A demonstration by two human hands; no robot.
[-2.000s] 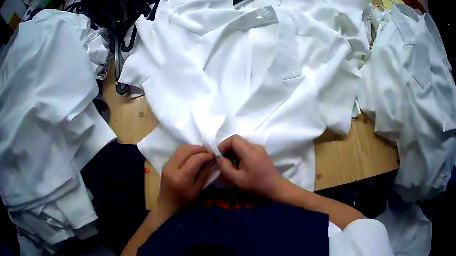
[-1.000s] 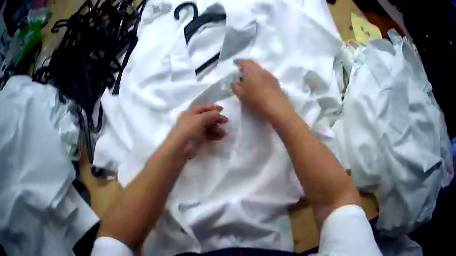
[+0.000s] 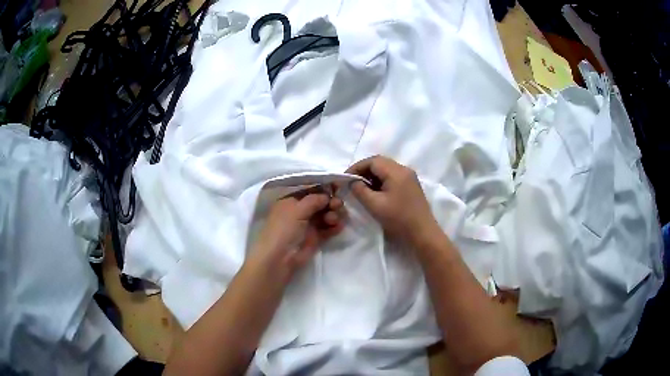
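A white jacket (image 3: 213, 191) lies across the table in front of me, with its lapels (image 3: 356, 81) at the upper middle. A black clothes hanger (image 3: 290, 51) shows in a neck opening, its hook pointing up and left. My left hand (image 3: 301, 220) is at the middle of the jacket, its fingers bent just under a raised fabric edge (image 3: 308, 178). My right hand (image 3: 389, 192) pinches the right end of this edge between thumb and fingers. The fingertips of both hands are close together. Whether a small tool is in either hand cannot be seen.
A tangle of black hangers (image 3: 121, 88) lies at the upper left. A pile of white jackets (image 3: 44, 250) is at the left and another pile (image 3: 580, 220) at the right. A yellow paper slip (image 3: 549, 64) lies above the right pile. Bare wood table (image 3: 150, 319) shows at the lower left.
The hanger in the neck opening has come into view since the oldest frame. Since one second ago, my right hand has moved down beside my left and now pinches the raised edge.
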